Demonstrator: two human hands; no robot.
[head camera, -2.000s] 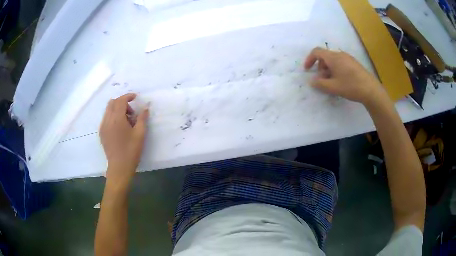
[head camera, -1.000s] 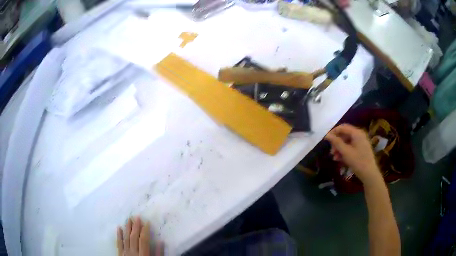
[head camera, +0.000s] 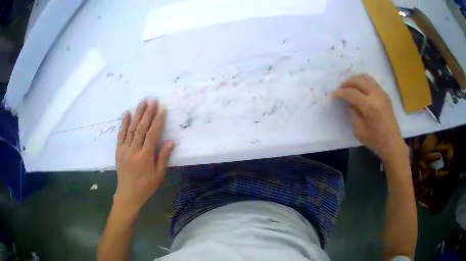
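My left hand (head camera: 140, 150) lies palm down on the white table (head camera: 245, 137), left of centre, with its fingers extended. My right hand (head camera: 370, 114) is over the table's right side near the front edge. Its fingers are bent and point left; whether they pinch anything is hidden. No fabric edge can be made out between my hands, only white surface with dark specks. One white fabric strip (head camera: 230, 19) lies at the far side. Another white strip (head camera: 71, 104) lies slanted at the left.
The mustard-yellow template (head camera: 403, 63) lies at the right, beyond my right hand. The dark iron (head camera: 434, 71) with its brown handle is beside it. A thick white band (head camera: 43, 51) runs along the left edge. A dark red basket (head camera: 434, 173) is below the table's right side.
One second ago the view faced right and my right hand was over the basket; now it is over the table. My left hand rests flatter than two seconds ago.
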